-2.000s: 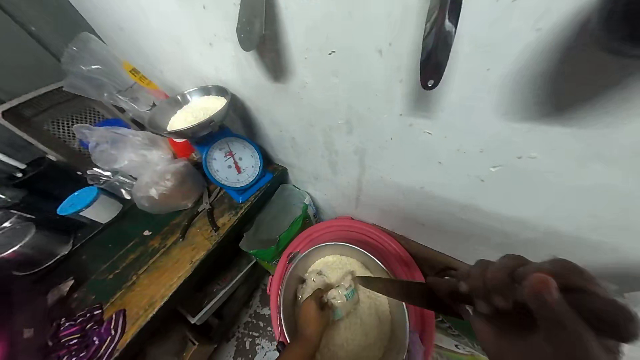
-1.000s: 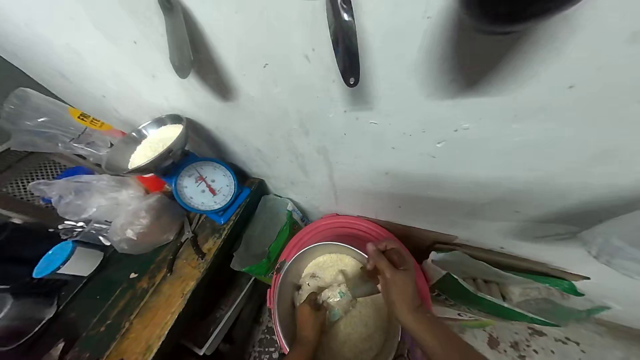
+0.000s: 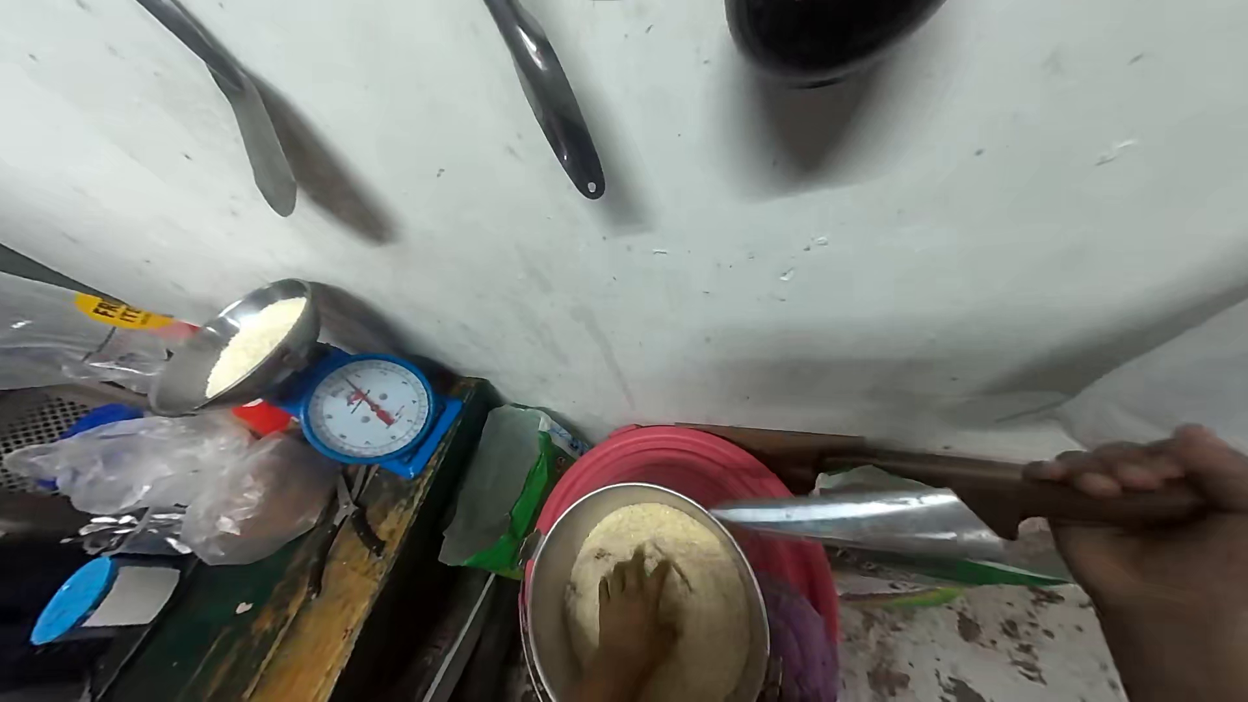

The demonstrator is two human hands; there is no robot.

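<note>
My left hand (image 3: pixel 636 614) reaches into a round metal pot (image 3: pixel 548 595), its fingers spread on pale granular food (image 3: pixel 697 575). My right hand (image 3: pixel 1141 487) grips the brown handle of a large knife-like metal tool (image 3: pixel 868 517) at the right. Its shiny blade points left, and its tip reaches the pot's right rim in the view. The pot sits in a pink plastic basin (image 3: pixel 673 448). The lower part of the pot and my left wrist run to the frame's bottom edge.
At left, a blue dial scale (image 3: pixel 369 408) with a metal pan (image 3: pixel 180 375) of pale grains stands on a worn wooden table (image 3: pixel 336 595), near plastic bags (image 3: pixel 258 497), pliers (image 3: pixel 346 512) and a blue-lidded tub (image 3: pixel 73 600). A green-white sack (image 3: pixel 502 487) stands beside the basin. Utensils (image 3: pixel 565 117) hang on the wall.
My right hand has moved from over the pot to the right, with the bladed tool. The pale packet that my left hand held in the pot earlier no longer shows. The view has shifted.
</note>
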